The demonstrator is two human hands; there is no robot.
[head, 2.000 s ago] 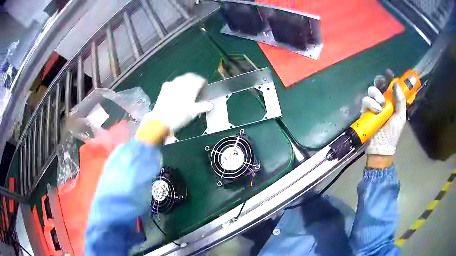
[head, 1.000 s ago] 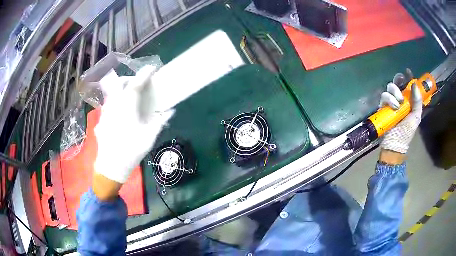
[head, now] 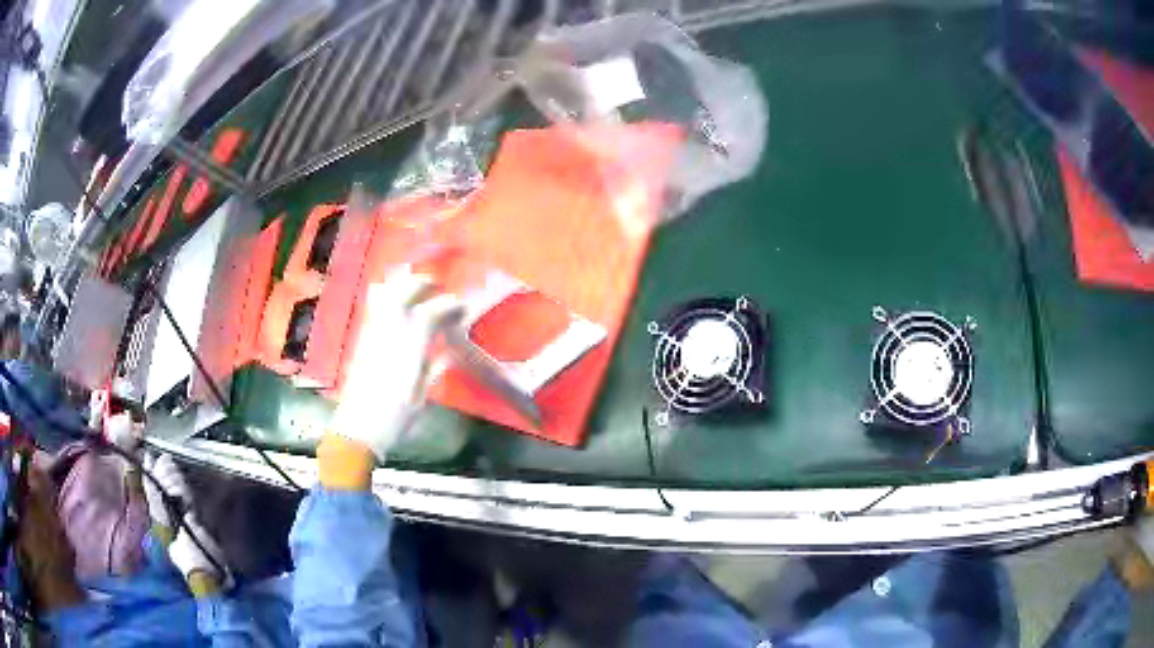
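My left hand (head: pixel 386 361), white-gloved and blurred, holds the silver-white fan bracket (head: pixel 567 360) at its left part, over the red sheet (head: pixel 576 190). Red shows through a bracket opening; the hand hides the rest. Two axial fans with wire finger guards, a left one (head: pixel 711 351) and a right one (head: pixel 921 367), lie on the green bench, leads running to the metal rail. My right hand (head: pixel 1144 547) is mostly cut off by the right edge, at the electric screwdriver (head: pixel 1119 495), of which the black nose and a bit of orange body show.
A crumpled clear bag (head: pixel 721 120) with a white label lies behind the red sheet. Another bracket (head: pixel 335 298) with two dark squares lies at left. A silver rail (head: pixel 759 517) edges the bench. Another person's gloved hand (head: pixel 196 554) is at lower left. A blurred dark assembly (head: pixel 1095 139) is at upper right.
The view has swung left. My left hand has carried the bracket from the green bench to over the red sheet. The screwdriver and my right hand have slipped to the right edge.
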